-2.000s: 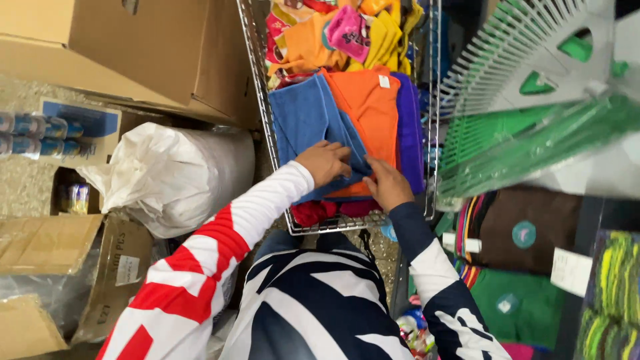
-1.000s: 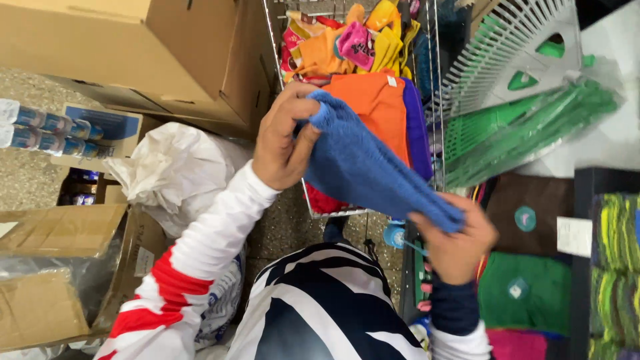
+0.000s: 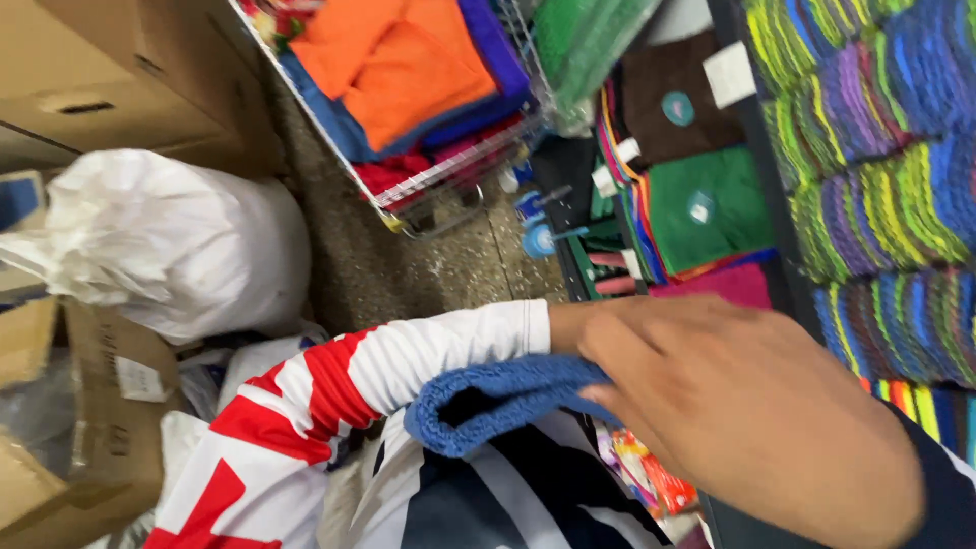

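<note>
A folded blue terry cloth lies across the front of my body, its looped fold toward the left. My right hand grips its right end, fingers closed over it. Behind the right hand, my left hand is mostly hidden; only the wrist below the white sleeve cuff shows, so its fingers cannot be made out. Ahead, an orange cloth lies rumpled on blue and purple cloths in a wire basket.
At left stand a white sack and cardboard boxes. On the right are a folded green cloth, a brown cloth and stacks of striped cloths. Speckled floor shows below the basket.
The blue cloth was among the basket's cloths, then held stretched between both hands; now it is folded and lower right, near my body. The view has turned toward the right.
</note>
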